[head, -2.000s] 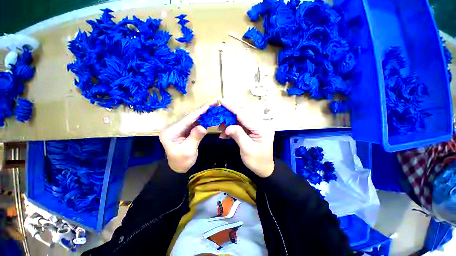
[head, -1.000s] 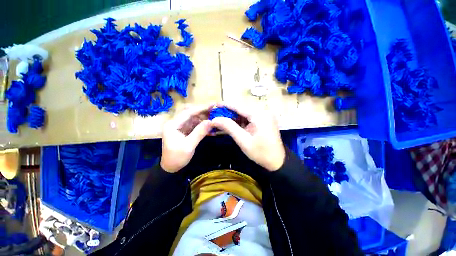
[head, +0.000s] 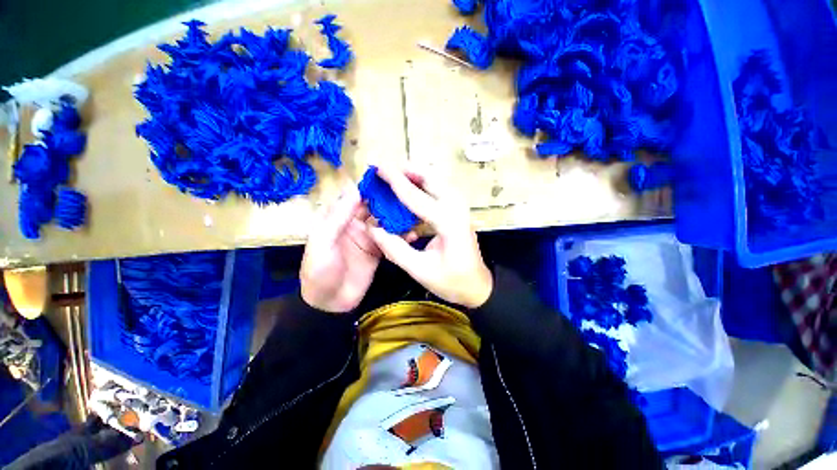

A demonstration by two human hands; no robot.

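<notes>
A compact blue hair piece (head: 389, 202) is held between my two hands at the bench's front edge. My right hand (head: 438, 240) grips it with thumb and fingers. My left hand (head: 341, 252) is beside it, palm turned up, its fingertips at the piece's lower left side; whether they press on it is hard to tell. A loose pile of spiky blue pieces (head: 240, 115) lies left of centre on the bench. A pile of rounder blue parts (head: 592, 83) lies at the right.
A large blue bin (head: 742, 184) is tilted at the right. A small white dish (head: 480, 150) and a thin stick (head: 446, 55) lie on the bench (head: 110, 207). Blue crates (head: 225, 330) stand below, one with a white liner (head: 684, 312). Checked clothing (head: 811, 298) shows at far right.
The blue piece has turned and now shows more, tilted upright. My left hand has opened beside it, while my right hand has shifted left around it. The view has shifted slightly.
</notes>
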